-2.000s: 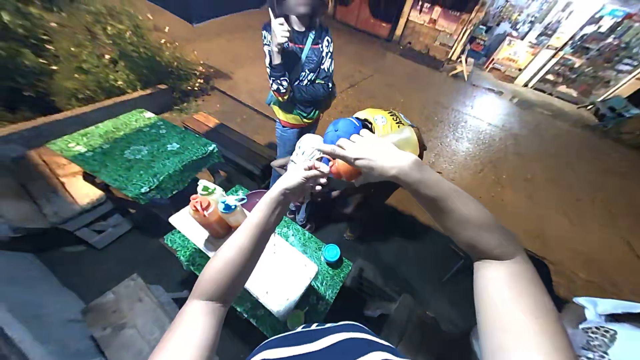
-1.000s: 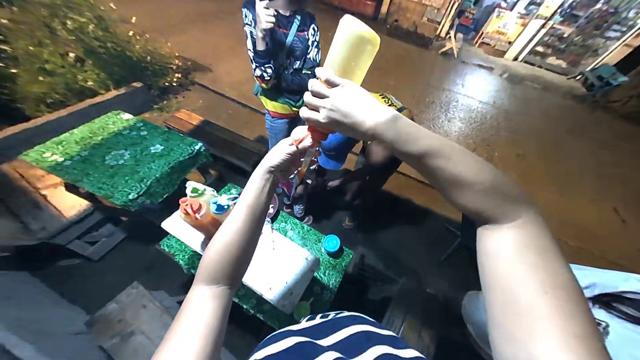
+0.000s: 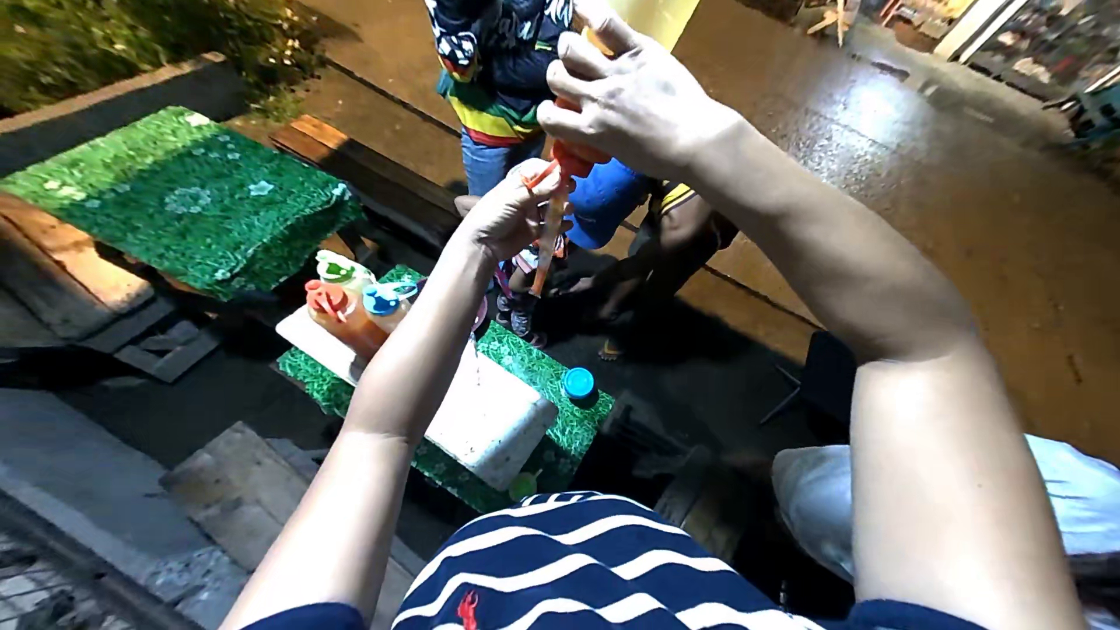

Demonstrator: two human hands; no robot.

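Note:
My right hand grips an upturned plastic bottle with pale yellow contents, cut off by the top edge of the view. Its orange-red cap points down. Just below, my left hand holds a narrow clear plastic bag under the cap, with brownish-orange contents in it. What the fingers pinch exactly is partly hidden. Beyond my left forearm several squeeze bottles stand on a white foam box lid or board: one with an orange-red cap, one with a blue cap, one with a green-and-white cap.
A blue round lid lies on the green grass-print table cover. Another green-covered table and a wooden bench stand at left. A standing person and a bent-over person in a blue cap are ahead. White cloth shows at lower right.
The upturned yellow bottle, in full view one second ago, now runs out of the top edge. Two seconds ago no such bottle showed in my right hand. The view has moved closer or tilted down.

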